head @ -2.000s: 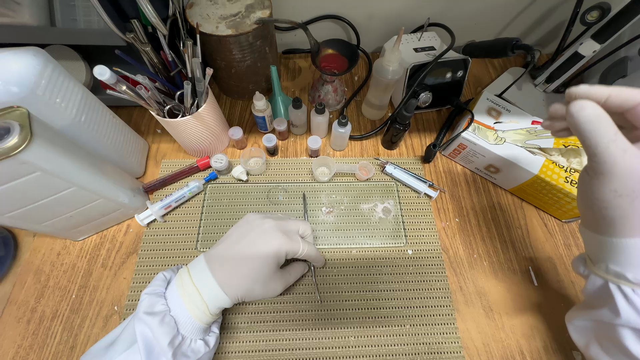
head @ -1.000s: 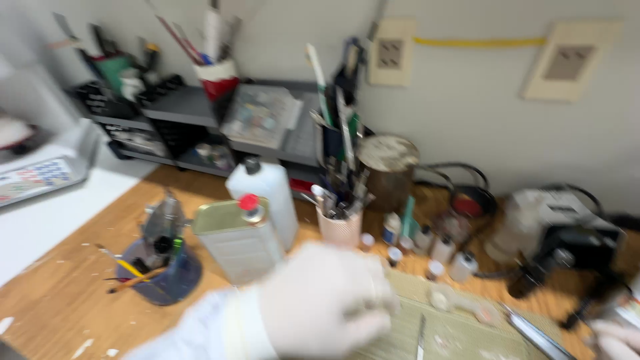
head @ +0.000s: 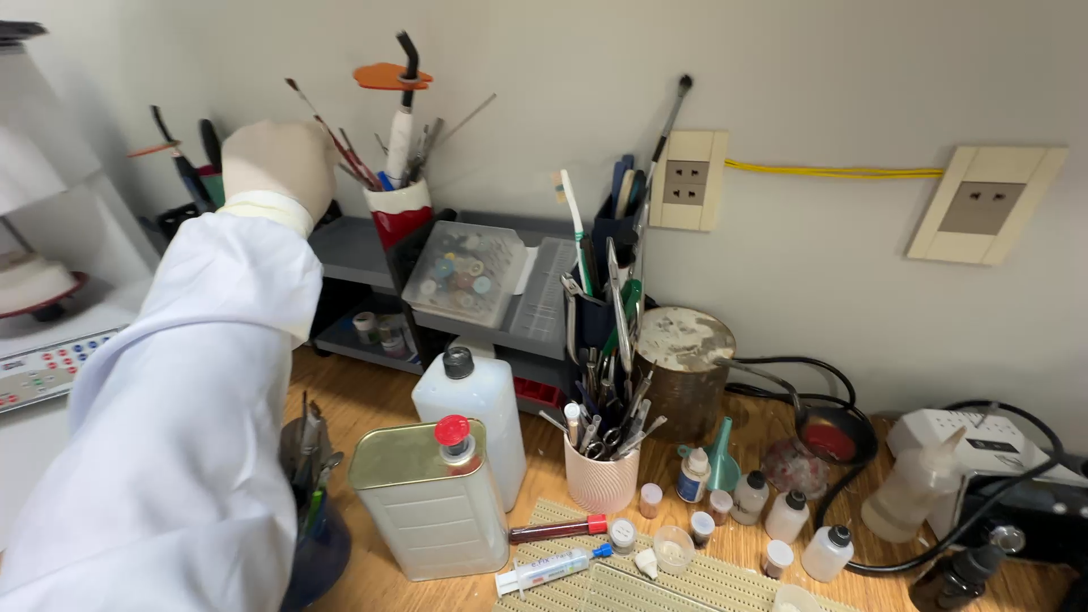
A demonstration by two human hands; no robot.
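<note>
My left hand (head: pixel 280 166), in a pale glove, reaches to the back left, beside the brushes in a red and white cup (head: pixel 399 208). Its fingers are turned away from view, so whether it touches or holds anything is hidden. A curing light (head: pixel 399 140) with an orange shield stands in that cup. My right hand is out of view. At the bottom, a syringe (head: pixel 548 571) with a blue tip lies by a red-capped tube (head: pixel 557 529), small jars and a ribbed mat (head: pixel 714 586).
A metal can (head: pixel 425 501) and a white plastic bottle (head: pixel 484 408) stand below the grey shelf (head: pixel 348 246). A pink cup (head: pixel 602 480) of instruments, dropper bottles (head: pixel 827 552) and a rusty tin (head: pixel 684 365) are to the right. A dark blue pot (head: pixel 319 552) is partly behind my sleeve.
The view has swung left and up. My left hand has left the mat and the thin metal tool it held there, and now reaches to the back left. My right hand has gone out of view.
</note>
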